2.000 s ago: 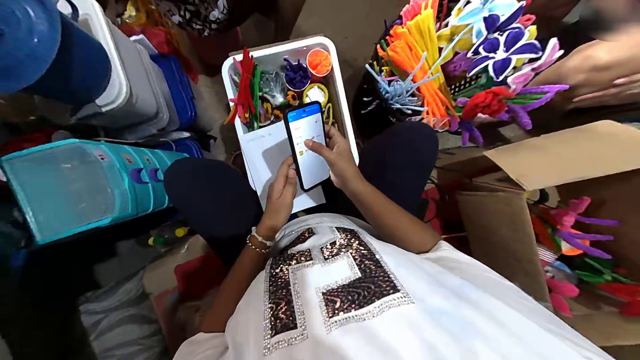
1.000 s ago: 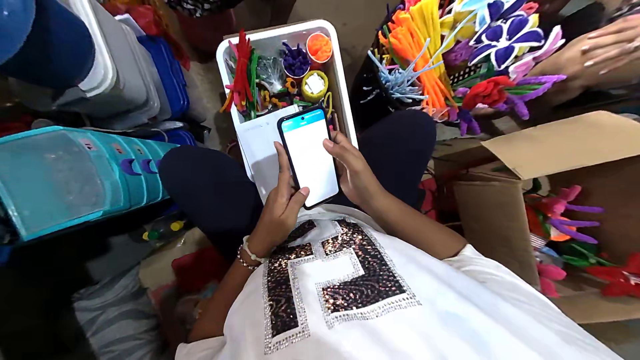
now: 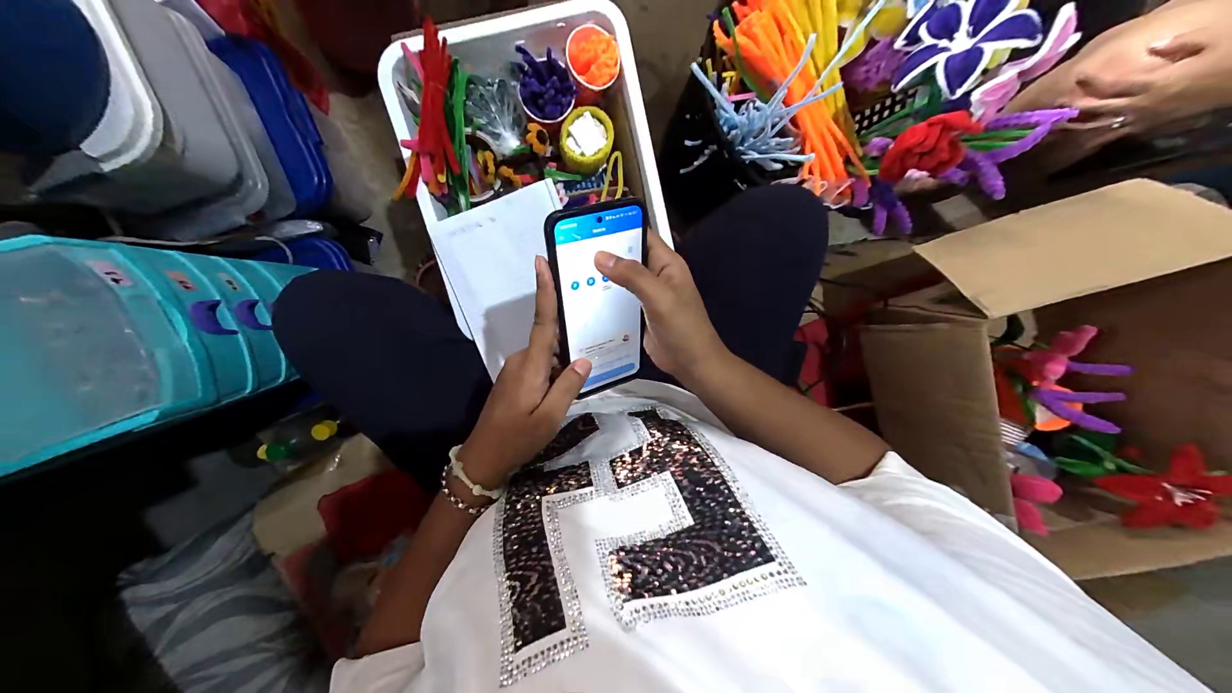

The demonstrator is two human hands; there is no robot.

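A black smartphone [image 3: 601, 313] with a lit screen is upright between my two hands above my lap. My left hand [image 3: 525, 409] grips its lower left side, the thumb near the bottom corner. Along its right edge my right hand [image 3: 674, 308] holds it, the thumb over the upper part of the screen. Behind the phone, white paper sheets [image 3: 491, 274] lean on a white plastic bin [image 3: 647, 144]. Inside the bin are red pipe cleaners [image 3: 436, 115], a cup of purple pieces [image 3: 547, 91], a cup of orange pieces [image 3: 592, 60] and a yellow-green ring-shaped container [image 3: 586, 140].
A teal plastic drawer unit [image 3: 87, 346] stands at left, below stacked lidded bins [image 3: 183, 125]. At right, a cardboard box [image 3: 929, 414] holds fuzzy flowers. A dark basket [image 3: 717, 154] bears orange pipe cleaners [image 3: 808, 106] and flowers. Another person's hands [image 3: 1116, 87] are at upper right.
My right thumb has moved from the phone's edge onto its upper screen since one second ago. The screen, nearly blank then, now shows small icons.
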